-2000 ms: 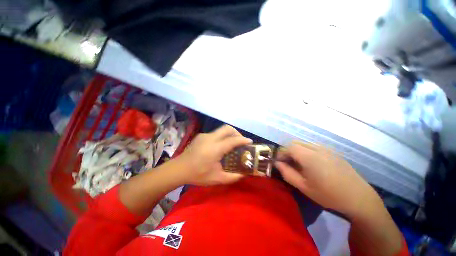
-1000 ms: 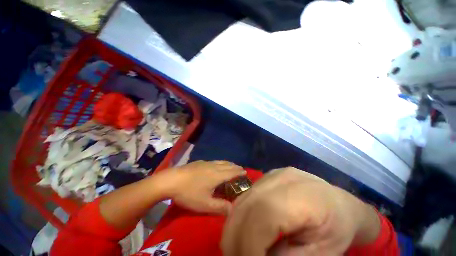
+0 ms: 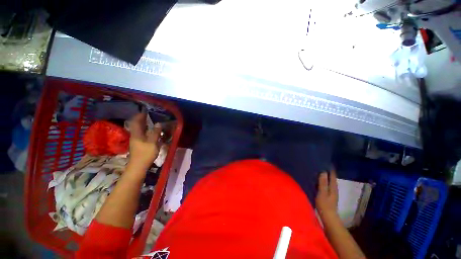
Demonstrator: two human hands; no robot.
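My left hand (image 3: pixel 143 144) is over the red basket (image 3: pixel 169 167) at the left, fingers apart beside a crumpled red plastic bag (image 3: pixel 106 138); nothing held shows. Cream and white fabric scraps (image 3: pixel 83 189) fill the basket below the bag. My right hand (image 3: pixel 327 195) is low at the right of my lap, its fingers extended and a little apart, with nothing visible in it. A white stick (image 3: pixel 283 244) shows at the bottom, in front of my red shirt. The brown-gold item is not visible.
The white table (image 3: pixel 212 93) has a ruler-marked front edge. Black cloth (image 3: pixel 116 28) hangs over its left part. The sewing machine's needle area (image 3: pixel 408 31) is at the upper right. A blue slatted basket (image 3: pixel 422 212) stands at the lower right.
My hands have separated: the left moved over the basket, the right down beside my lap. The brown-gold item is out of sight. The white stick has appeared. The view has shifted.
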